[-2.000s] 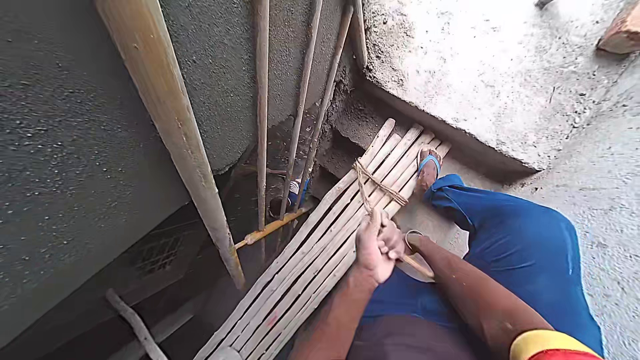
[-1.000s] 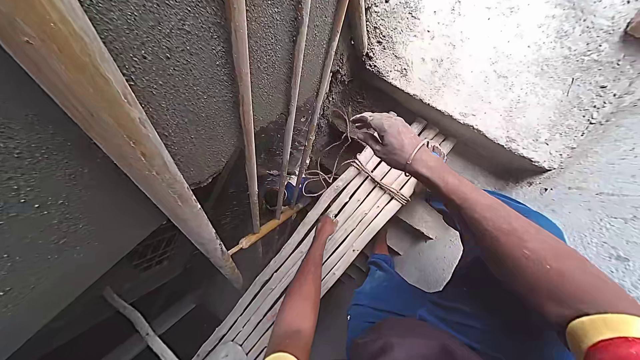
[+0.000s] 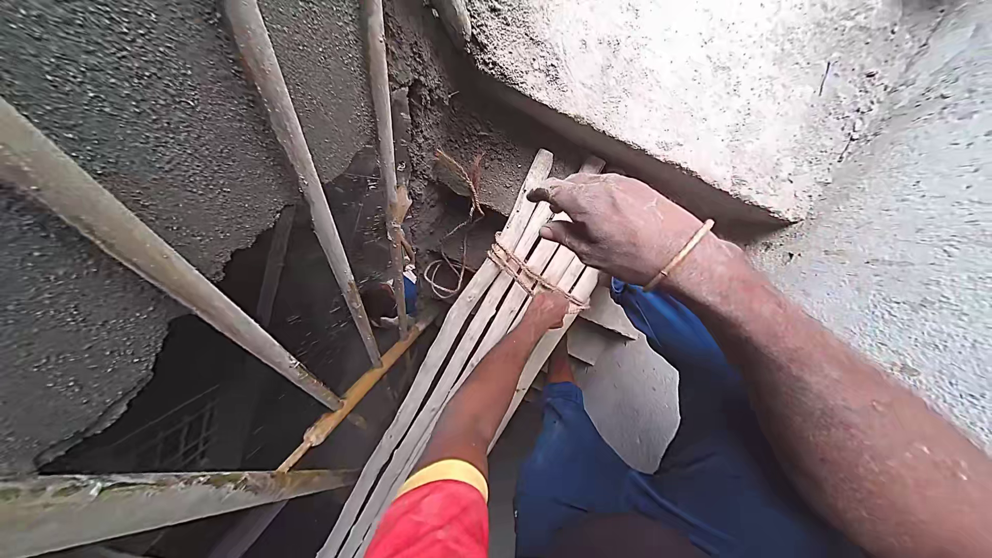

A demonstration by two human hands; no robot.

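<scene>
Several pale wooden poles (image 3: 456, 329) lie side by side, with a thin rope (image 3: 513, 265) wrapped across them near their upper ends. My left hand (image 3: 546, 310) is down on the poles at the right part of this rope; its fingers are mostly hidden, so its grip cannot be made out. My right hand (image 3: 612, 221), a band round its wrist, is above the pole ends with fingers bent and thumb apart, and no object shows between them. Loose rope (image 3: 448, 277) is looped just left of the poles, its frayed end (image 3: 473, 182) higher up.
Upright wooden poles (image 3: 310, 170) stand at the left before a rough plastered wall (image 3: 186, 132). A yellowish crosspiece (image 3: 380, 370) spans their feet above a dark drop. Someone in blue (image 3: 408, 291) is partly visible below. A concrete ledge (image 3: 659, 85) lies at upper right, broken slabs (image 3: 632, 387) beside my leg.
My hands were together over the poles at first, then apart. Since the last earlier frame, my left hand has moved up the poles to the rope. The view has shifted closer.
</scene>
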